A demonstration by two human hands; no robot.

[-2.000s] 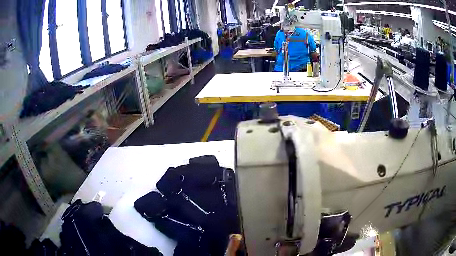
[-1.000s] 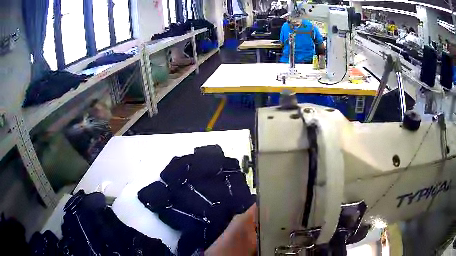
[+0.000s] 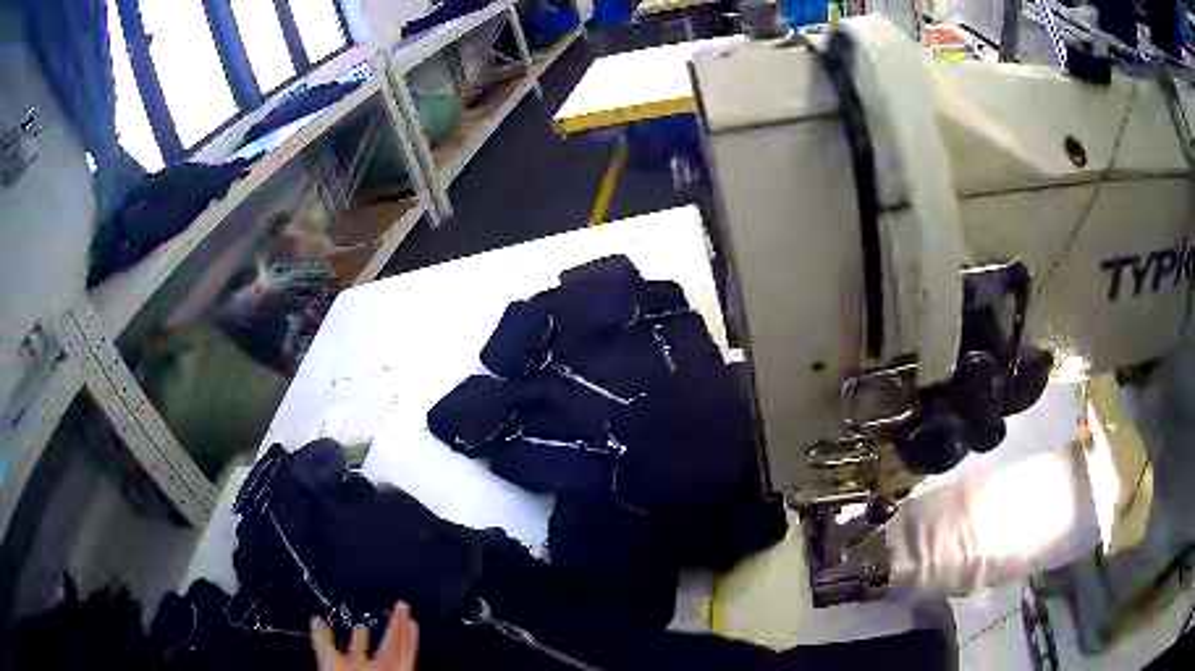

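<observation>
My left hand [image 3: 367, 645] shows only as fingers at the bottom edge, fingers apart, over a black workpiece [image 3: 393, 551] at lower left. Whether the fingertips touch the fabric is unclear. Several other black workpieces [image 3: 655, 420] with thin silvery lines lie overlapping on the white table [image 3: 380, 328]. A black strip of fabric runs along the bottom edge towards the sewing machine [image 3: 813, 262]. The presser foot and needle area [image 3: 845, 551] shows small shiny metal under the cream head. My right hand is not in view.
A yellow strip [image 3: 718, 606] lies on the table edge near the needle area. Dark round parts [image 3: 963, 426] sit on the machine's face. White shelves [image 3: 413, 138] with dark goods stand at left. Another white table [image 3: 629, 85] with a yellow edge is beyond the floor.
The view has tilted down, showing more of the needle area. Skin seen beside the machine head a second ago is gone from there; fingers now show at lower left. A black strip now shows along the bottom.
</observation>
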